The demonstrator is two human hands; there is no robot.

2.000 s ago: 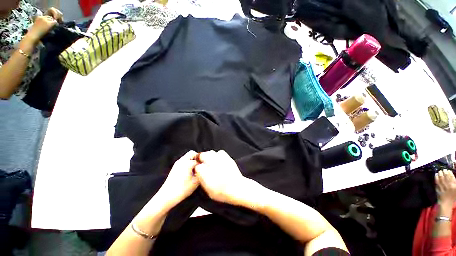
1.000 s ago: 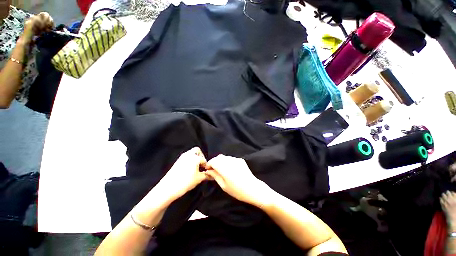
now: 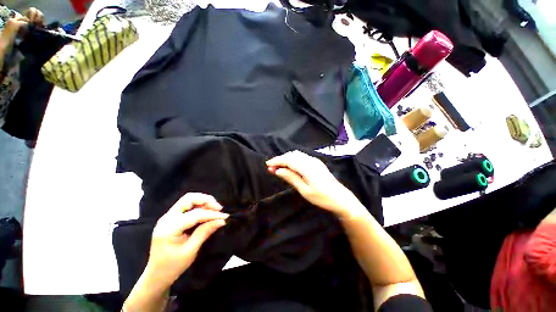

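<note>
A large black garment point(image 3: 244, 79) lies over the white table and down over my lap. My left hand point(image 3: 194, 220) pinches the garment between thumb and fingertips, left of centre. My right hand point(image 3: 300, 173) is up and to the right, just above the cloth, with thumb and fingertips together. A fine line runs over the cloth between the hands; whether it is thread or a fold edge I cannot tell. A small reddish spot shows at my right fingertips. No needle can be made out.
On the right are a teal pouch point(image 3: 367, 107), a magenta bottle point(image 3: 414, 68), tan spools point(image 3: 431, 138), a flat dark rectangle point(image 3: 379, 152) and black thread cones point(image 3: 460, 184). A striped pouch point(image 3: 91, 52) lies upper left. People's parts show at the left edge and in red at lower right.
My hands were together at the cloth and are now apart; the right moved up and right, the left moved left. The view has shifted, and the person at the right has moved.
</note>
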